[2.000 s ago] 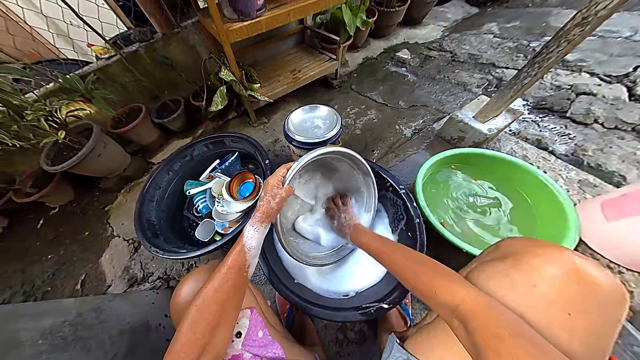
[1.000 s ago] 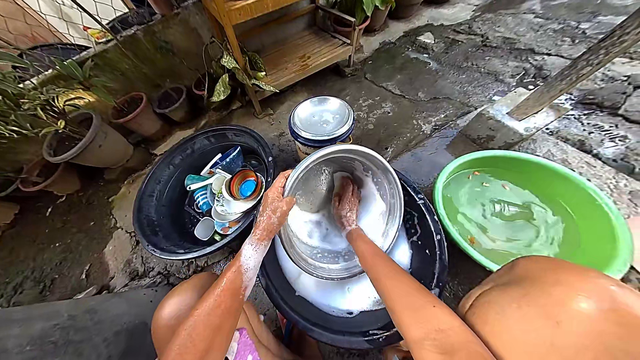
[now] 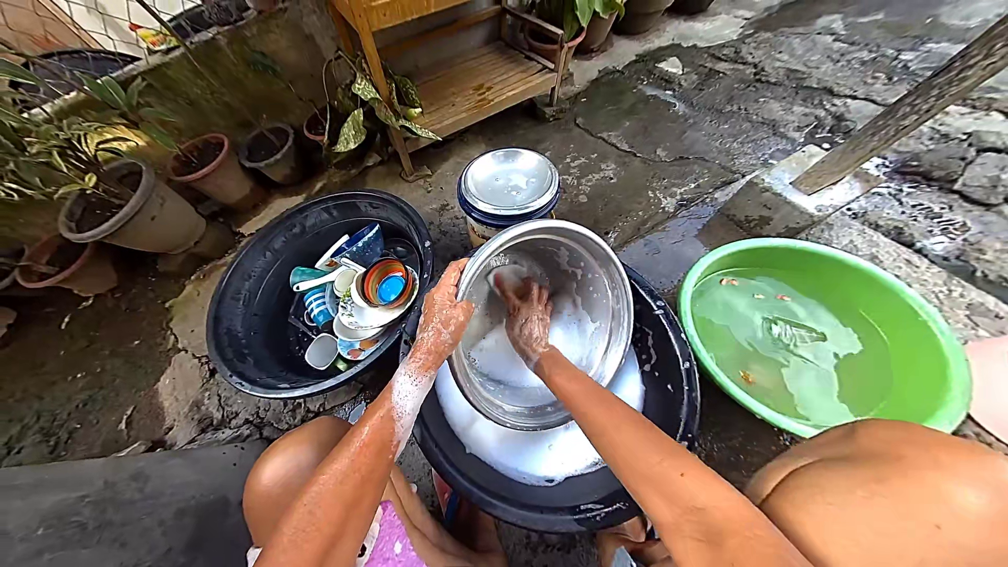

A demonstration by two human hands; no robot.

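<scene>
My left hand (image 3: 445, 313) grips the left rim of a metal basin (image 3: 587, 315), which is tilted above a black tub (image 3: 677, 409) of white suds (image 3: 535, 457). Inside the basin my right hand (image 3: 526, 315) presses on the upper left of its inner wall. Something pale and foamy shows at the fingertips, perhaps a sponge; I cannot tell for sure. Foam covers the lower part of the basin and my left wrist.
Another black tub (image 3: 228, 315) at the left holds cups, bowls (image 3: 362, 246) and plates. A lidded bucket (image 3: 508, 185) stands behind the basin. The green basin (image 3: 929, 315) of water is at the right. Potted plants (image 3: 134, 209), a wooden shelf (image 3: 472, 87) and a post (image 3: 906, 106) stand beyond.
My right hand has moved about inside the metal basin, now at the upper left of its inner wall. My left hand has stayed on the rim.
</scene>
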